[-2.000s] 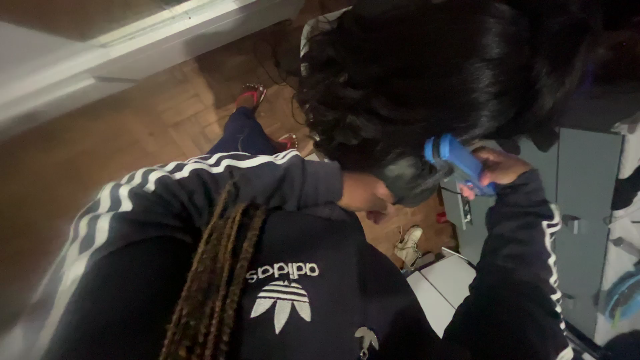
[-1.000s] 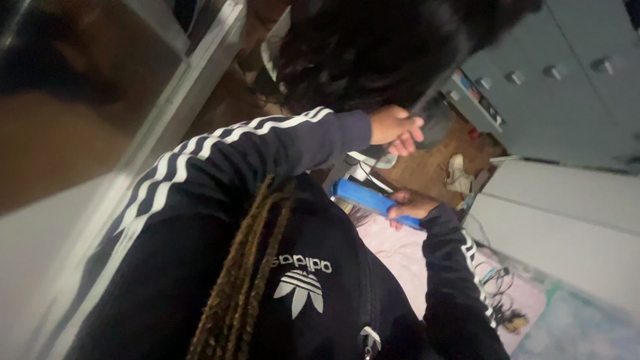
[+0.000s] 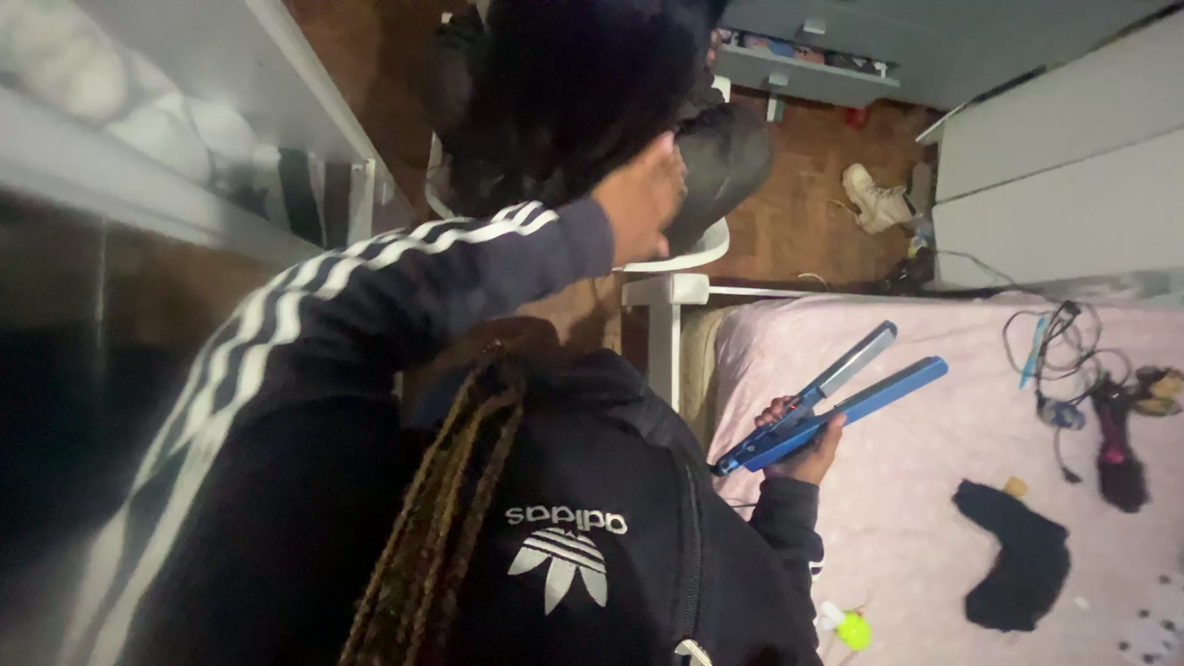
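Observation:
A blue hair straightener [image 3: 832, 402] is held in my right hand [image 3: 814, 449] above the pink bed cover, its two arms spread apart. My left hand [image 3: 643, 199] is at the lower edge of another person's long dark hair [image 3: 564, 92]; its fingers are blurred, and whether they hold a strand I cannot tell. This person sits on a white chair [image 3: 712, 248], with a dark-clothed leg showing beside my left hand. The face is not in view.
A bed with a pink cover [image 3: 888, 555] bears tangled cables [image 3: 1064, 342], a brush [image 3: 1117, 453] and a black cloth item [image 3: 1017, 555]. A white bedpost [image 3: 664, 324] stands between chair and bed. A pale shoe [image 3: 874, 199] lies on the wooden floor near drawers [image 3: 1064, 185].
The straightener was up against the hair two seconds ago; my right hand has since brought it away, and its arms now stand apart. The view has shifted, showing more of the bed.

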